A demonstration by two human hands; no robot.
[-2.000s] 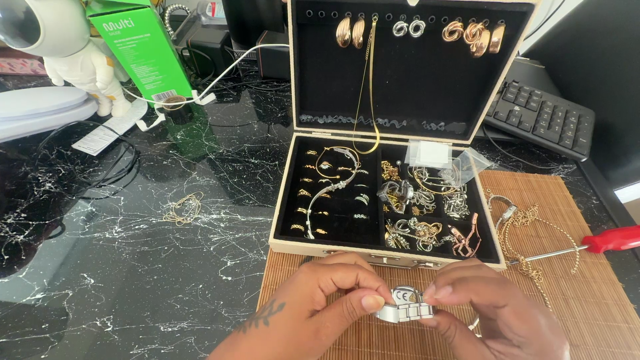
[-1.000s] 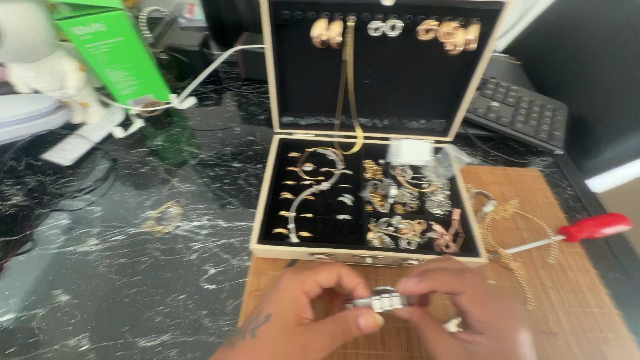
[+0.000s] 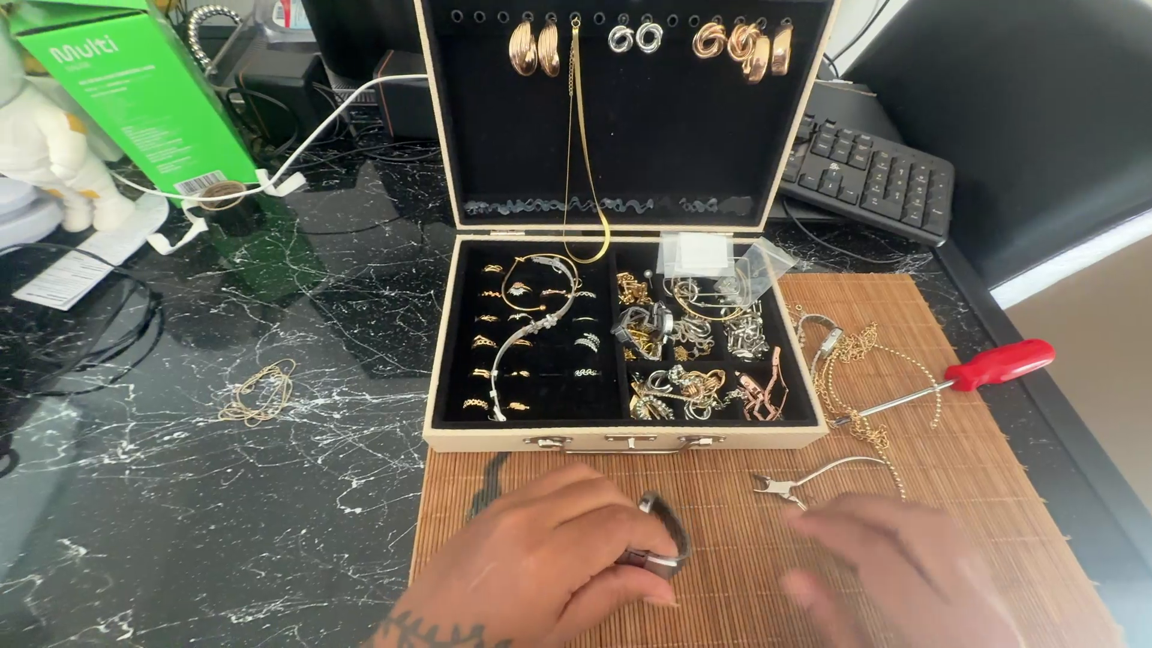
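Observation:
My left hand [image 3: 558, 549] grips a silver metal watch band [image 3: 664, 540] between thumb and fingers, low over the bamboo mat [image 3: 720, 495]. To the right, my blurred right hand [image 3: 891, 567] has its fingers apart and nothing seen in it. Small metal pliers [image 3: 783, 487] lie on the mat just beyond its fingertips, their handles partly hidden. Behind both hands stands an open jewelry box [image 3: 621, 439] with rings, bracelets and chains in black compartments. Earrings [image 3: 535, 48] and a gold necklace [image 3: 589, 180] hang inside its lid. A dark object [image 3: 487, 486] shows partly behind my left hand.
A red-handled screwdriver [image 3: 999, 364] lies at the mat's right among gold chains [image 3: 864, 396]. A thin gold chain [image 3: 259, 393] rests on the black marbled table [image 3: 342, 513]. Behind are a keyboard [image 3: 868, 175], a green box [image 3: 135, 99], a white cable [image 3: 315, 135] and a white figurine [image 3: 54, 153].
Both hands held the band together before. My right hand has let go and moved to the right, while my left hand keeps the band. The pliers now show on the mat.

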